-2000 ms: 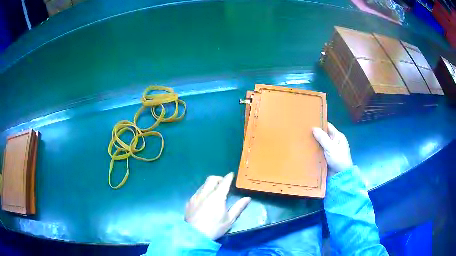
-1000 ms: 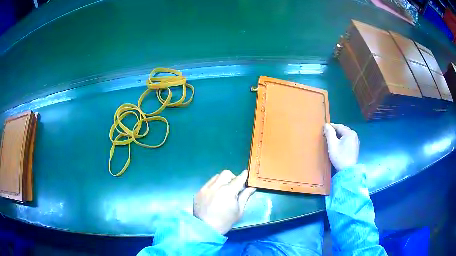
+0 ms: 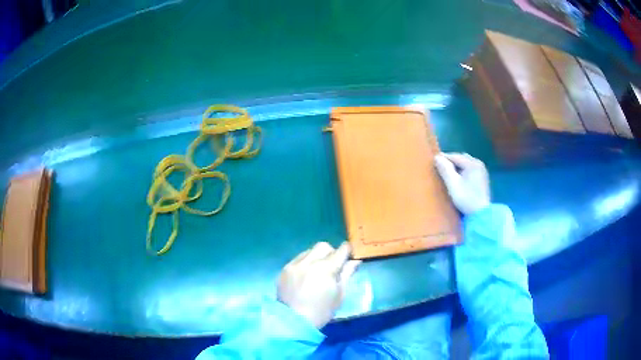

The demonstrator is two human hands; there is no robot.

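Observation:
An orange-brown panel point(image 3: 393, 179) with a dotted border lies on the green bench in front of me, slightly blurred; whether more panels lie under it cannot be told. A small fitting sticks out at its far left corner. My right hand point(image 3: 465, 184), in a white glove, grips its right edge, thumb on top. My left hand point(image 3: 316, 281), also gloved, holds its near left corner between thumb and fingers. Tan-yellow rubber bands point(image 3: 226, 121) lie in a loose tangle left of the panel.
The shiny green bench point(image 3: 295, 63) curves around me. A panel stack point(image 3: 22, 232) lies at the far left. A tall banded bundle point(image 3: 545, 84) stands at the right, with another dark block point(image 3: 632, 109) beyond it. A pink sheet point(image 3: 545, 13) lies at the far right.
The panel has turned and shifted a little left, its far end most. My right hand has moved slightly up and left with it. Earlier, my left hand came from beside the panel onto its corner.

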